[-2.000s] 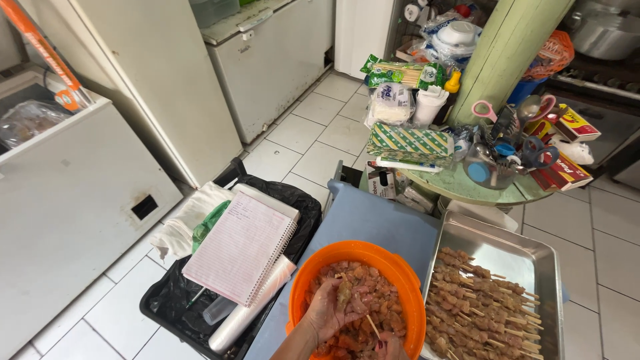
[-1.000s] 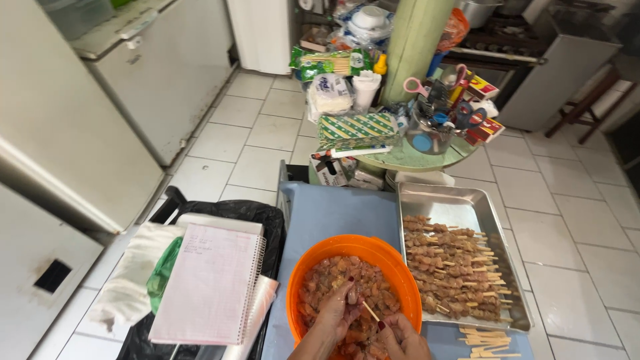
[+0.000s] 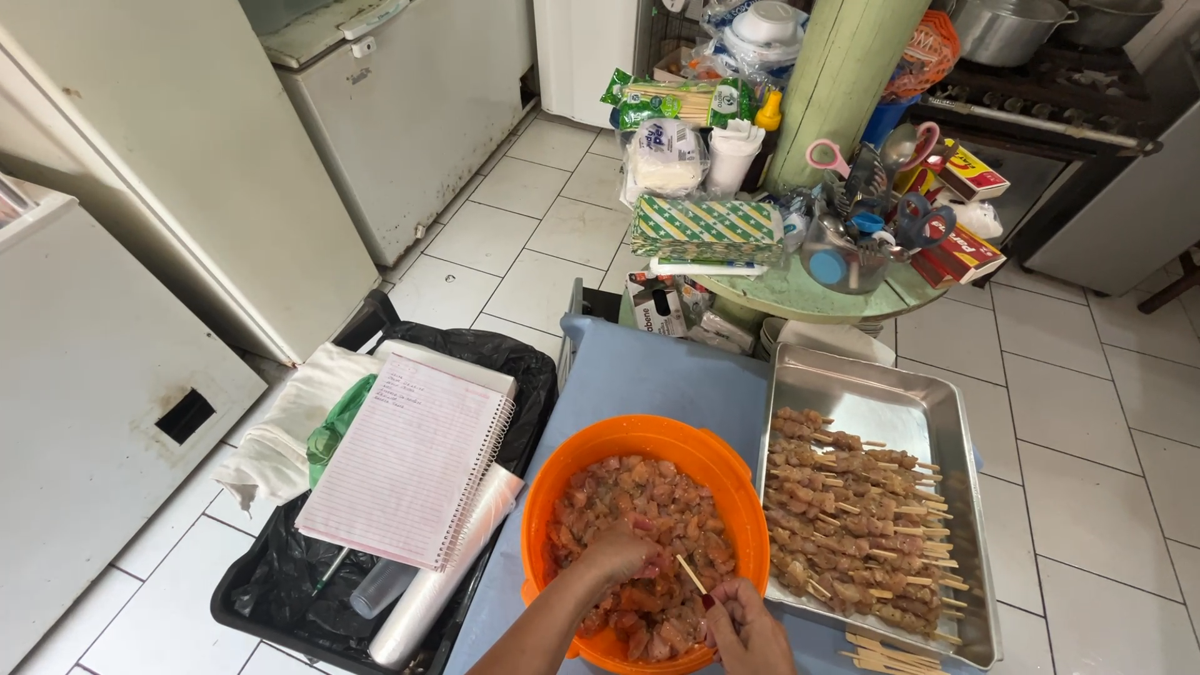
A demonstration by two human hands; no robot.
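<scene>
An orange plastic basin stands on the blue-covered surface, filled with raw seasoned meat pieces. My left hand reaches into the basin, its fingertips among the meat; whether they hold a piece is unclear. My right hand, over the basin's near right rim, pinches a wooden skewer that points up and left. The skewer's lower end is hidden by the fingers. Right of the basin, a metal tray holds rows of threaded meat skewers. Loose wooden skewers lie at the tray's near edge.
On the left, a black crate lined with a black bag carries a spiral notebook, a white cloth and a plastic roll. Beyond, a round green table bears napkins, a utensil container and boxes. Chest freezers stand at left.
My left hand has moved away from the skewer and down into the meat. My right hand still holds the skewer. The view has shifted.
</scene>
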